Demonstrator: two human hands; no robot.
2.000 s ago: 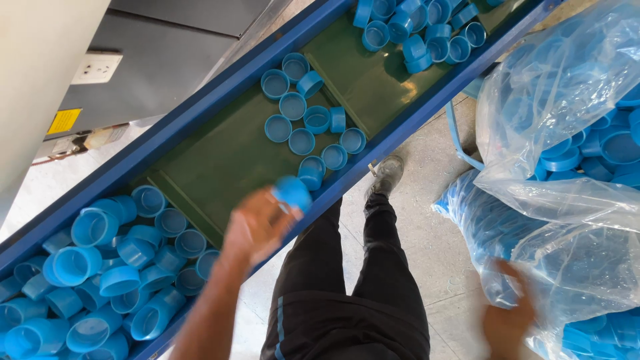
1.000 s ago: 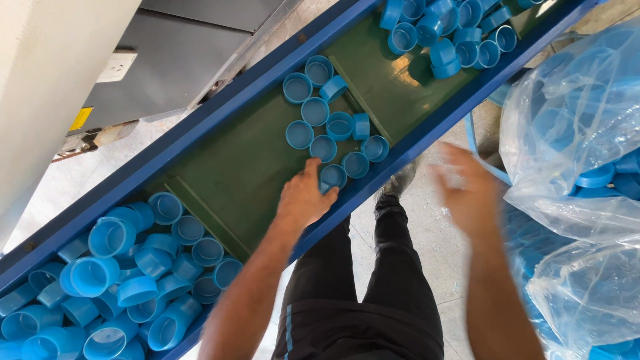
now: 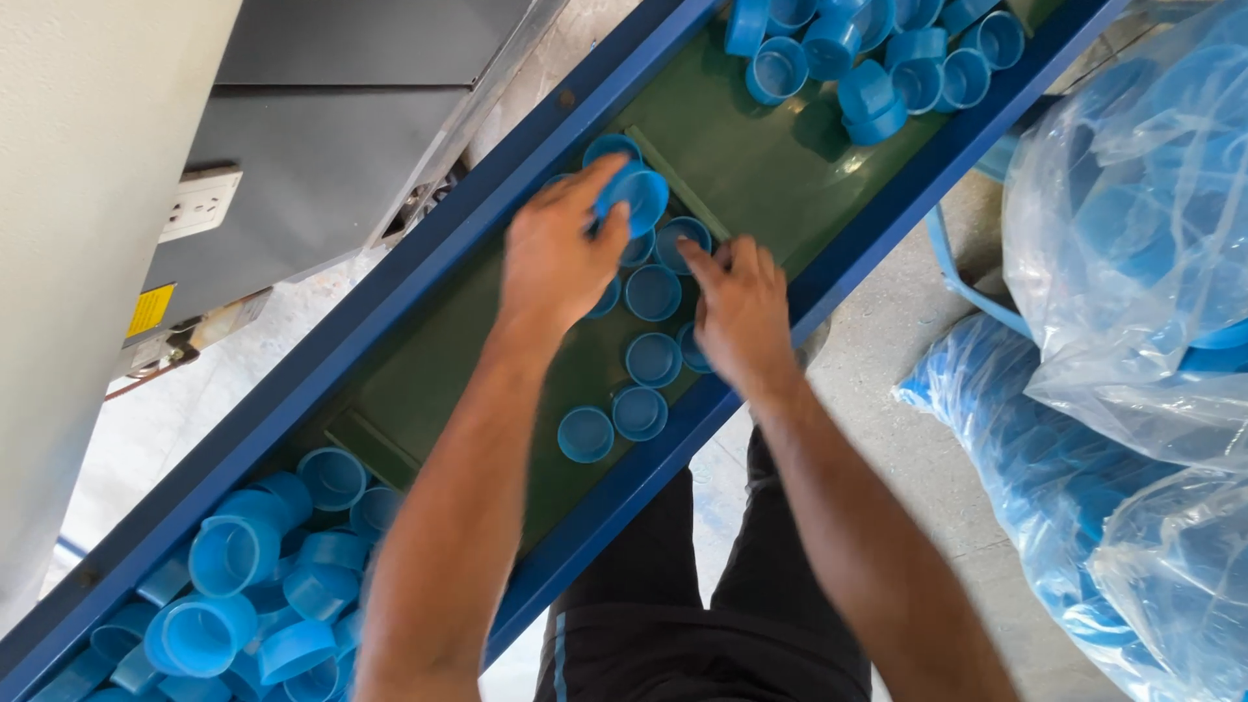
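My left hand (image 3: 561,244) grips a blue plastic cap (image 3: 639,198) between thumb and fingers, above the green conveyor belt (image 3: 478,331). Beside it, my right hand (image 3: 746,307) reaches over the belt's near rail, its index finger touching an open-side-up blue cap (image 3: 682,244). Whether its other fingers hold anything cannot be told. Several more caps lie between and below the hands, such as a cap (image 3: 653,292) and another cap (image 3: 586,435) near the rail. Part of one cap is hidden behind my right hand.
Heaps of blue caps lie on the belt at lower left (image 3: 229,556) and upper right (image 3: 868,93). Blue metal rails (image 3: 585,561) edge the conveyor. Clear plastic bags of blue parts (image 3: 1131,224) stand at the right. A grey machine cabinet (image 3: 322,185) with a socket stands at upper left.
My right hand has come from beside the conveyor onto the caps. My left hand has moved up the belt and lifted a cap. Several caps lie in changed positions.
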